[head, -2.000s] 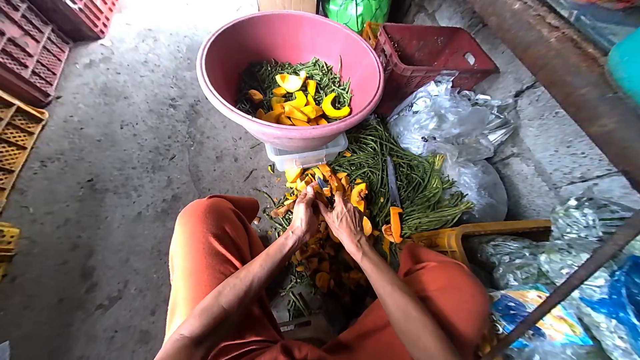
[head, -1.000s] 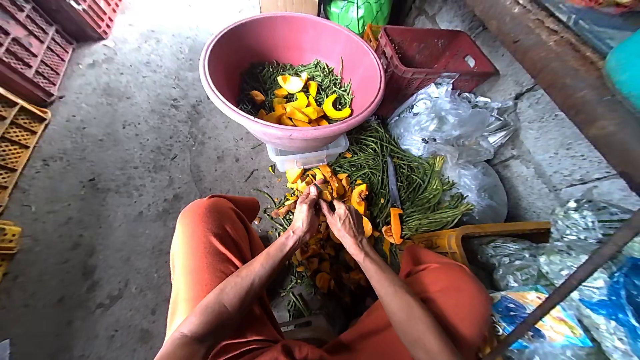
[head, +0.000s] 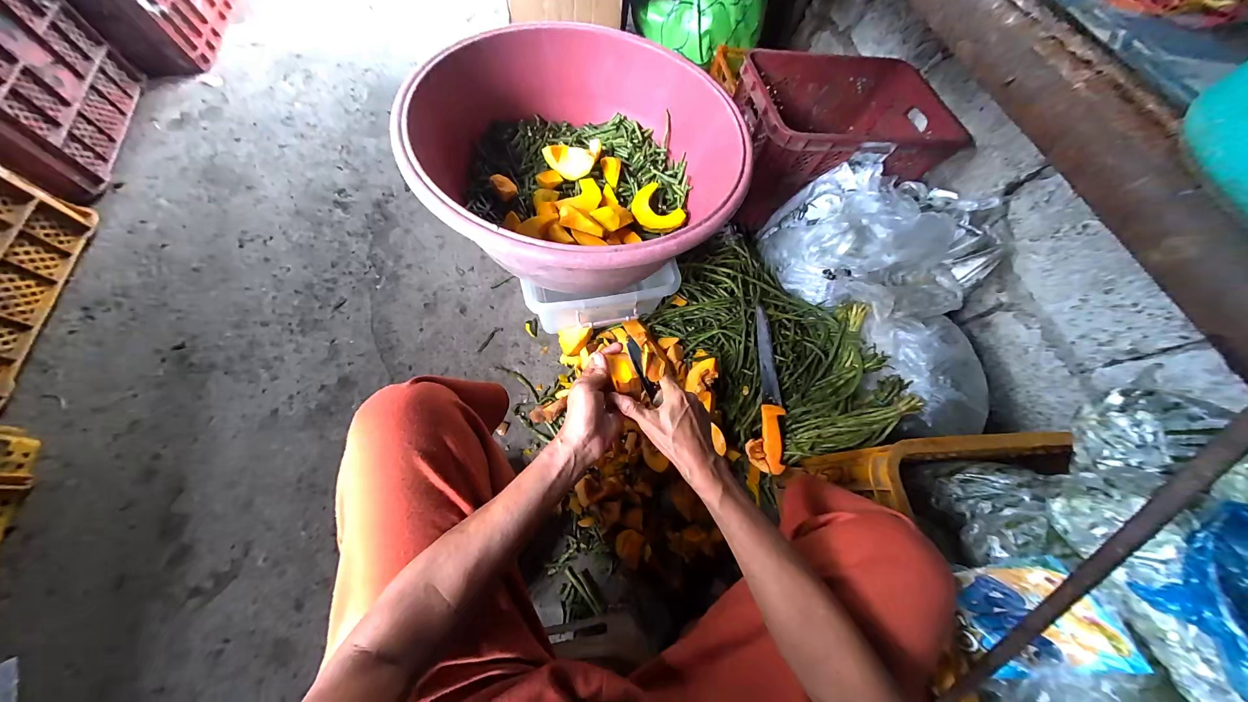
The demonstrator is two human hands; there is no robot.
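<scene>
My left hand (head: pixel 589 414) grips a piece of orange squash (head: pixel 620 371) between thumb and fingers. Close against it, my right hand (head: pixel 675 421) is closed on a small dark-bladed knife (head: pixel 637 359), its handle hidden in the fingers. Under and around both hands lies a heap of squash pieces (head: pixel 632 541). Beyond them, a pink plastic basin (head: pixel 429 185) holds cut green beans (head: pixel 634 146) and yellow-orange squash chunks (head: pixel 585 210). Long green beans (head: pixel 726 292) are piled to the right, with a larger orange-handled knife (head: pixel 770 390) lying on them.
A clear plastic box (head: pixel 604 304) sits under the basin's near side. Red crate (head: pixel 838 107), plastic bags (head: pixel 858 234) and a yellow crate (head: pixel 975 448) stand along the right. More crates (head: pixel 68 88) line the left edge. A thin dark bar (head: pixel 1121 536) slants across the lower right.
My hands have shifted slightly at the same place over the heap, and the small knife's blade now shows between them. The basin and the larger knife have not moved.
</scene>
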